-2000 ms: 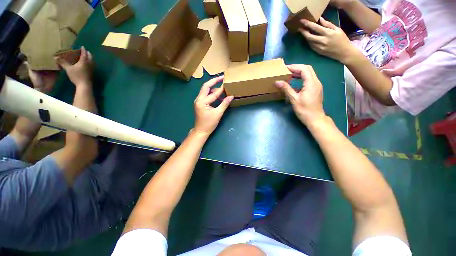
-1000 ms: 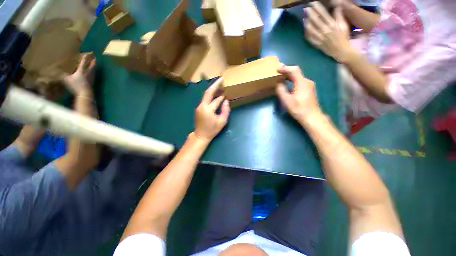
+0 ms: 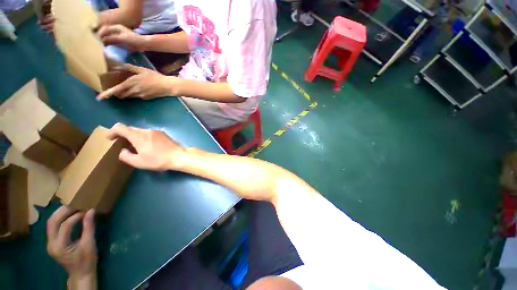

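A closed small brown carton (image 3: 97,170) lies on the green worktable (image 3: 164,209) at the left of the view, slanting away from me. My right hand (image 3: 146,148) rests on its far end, with the fingertips over the top edge. My left hand (image 3: 72,241) is at its near end, with thumb and fingertips touching the end. Both hands are bare. The carton's underside and far side are hidden.
Part-folded boxes (image 3: 39,127) and a blank (image 3: 39,181) lie beyond the carton, close to it. A neighbour in pink (image 3: 227,51) handles a large flap box (image 3: 76,42). A red stool (image 3: 339,48) and metal racks (image 3: 453,68) stand on the floor.
The view has swung to the right, so the carton and my hands now appear at the left, and the stool and racks show. Both hands remain at the carton's ends.
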